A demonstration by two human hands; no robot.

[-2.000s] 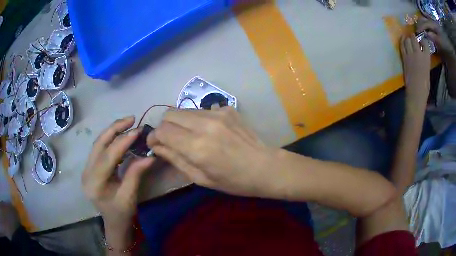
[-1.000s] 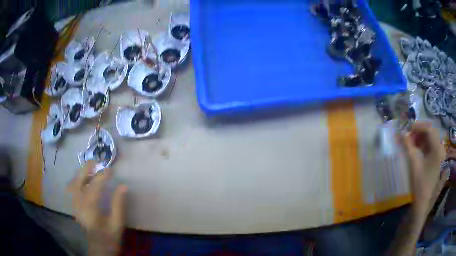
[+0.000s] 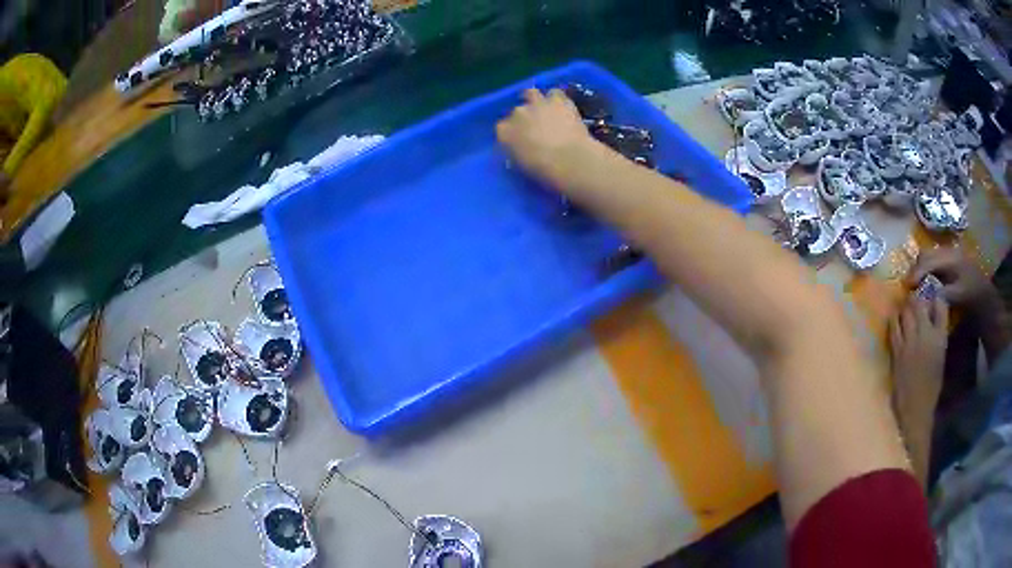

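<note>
My right hand (image 3: pixel 546 135) reaches from the right over the blue tray (image 3: pixel 388 300), its fingers near the far rim beside loose dark boards (image 3: pixel 621 139). Its fingertips are partly hidden and I cannot tell whether they hold anything. My left hand is not in view. A white housing (image 3: pixel 446 541) with thin wires lies at the bottom edge, partly cut off. Another white housing (image 3: pixel 281 526) with a black speaker ring lies to its left. A small white plug (image 3: pixel 334 466) at a wire end rests between them.
A cluster of white housings (image 3: pixel 183 405) with upright wires stands at the left. A dense heap of grey-white housings (image 3: pixel 854 133) lies at the far right. Another person's hands (image 3: pixel 927 322) work at the right edge. A clear tray of small parts (image 3: pixel 300 67) stands beyond.
The view has shifted to show the whole tray and bench beyond. My right hand has gone from the right side to over the tray. My left hand has left view. A housing shows at the bottom.
</note>
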